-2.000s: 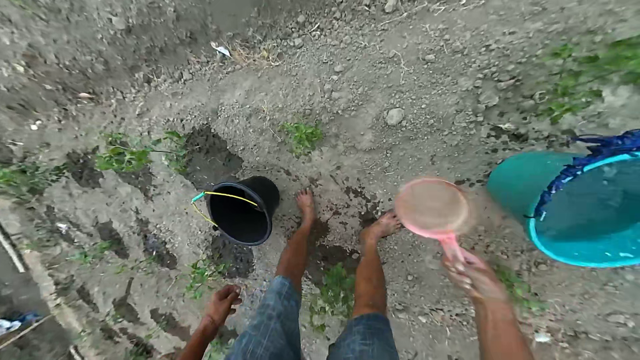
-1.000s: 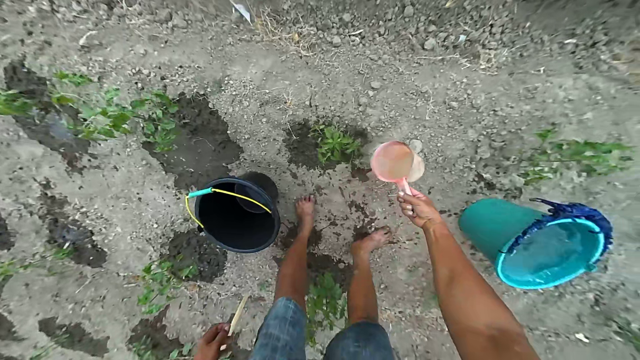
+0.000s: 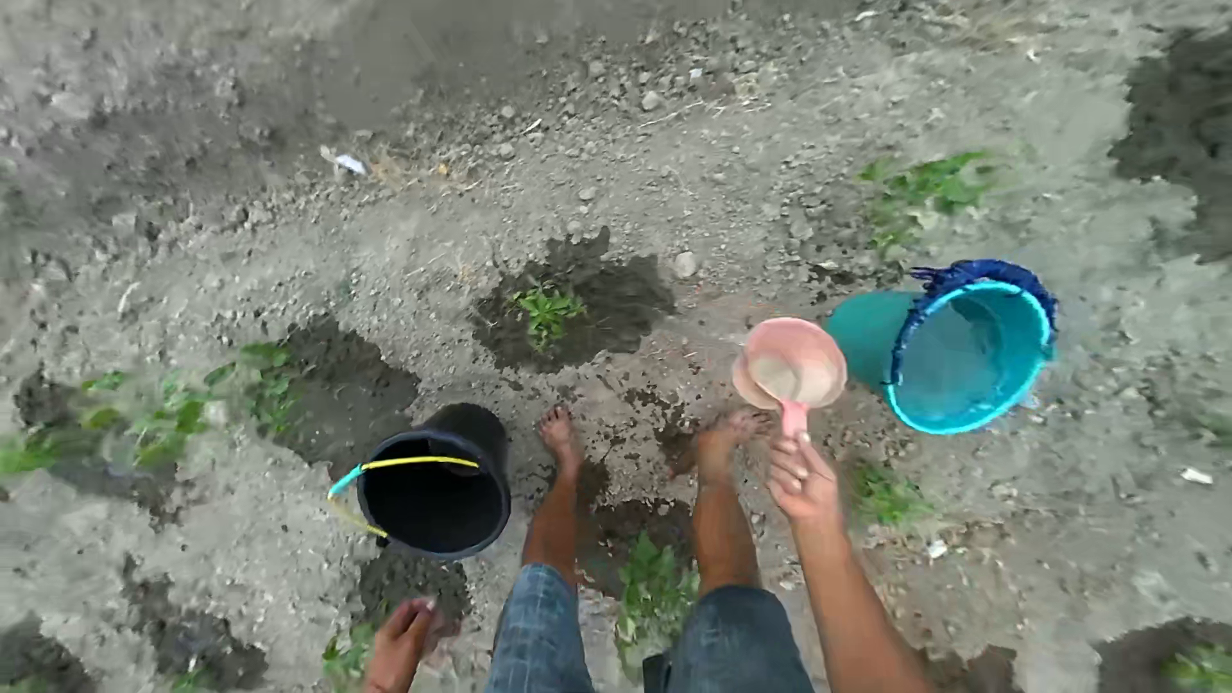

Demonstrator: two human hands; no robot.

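My right hand (image 3: 805, 481) grips the handle of a pink plastic dipper (image 3: 797, 361), held over the soil beside the teal bucket. The teal bucket (image 3: 866, 337), with dark blue cloth wound on part of its rim, stands at the right and holds water. My left hand (image 3: 402, 640) is low at the left, below the black bucket, its fingers curled; whether anything is in it cannot be told. The black bucket (image 3: 481, 438), with a yellow and teal handle, stands left of my bare feet; its inside is dark. A small green plant (image 3: 549, 313) grows in a wet dark patch in front.
More leafy plants (image 3: 269, 385) stand in wet soil at the left. One plant (image 3: 654, 587) grows between my legs, another (image 3: 885, 496) is below the teal bucket, and one (image 3: 929, 188) is above it. Small stones (image 3: 685, 265) and pale scraps (image 3: 348, 164) lie on the dry soil.
My right hand has moved the dipper right, closer to the teal bucket. The wet patch around the front plant is larger than in the earliest frame, where the soil there was pale.
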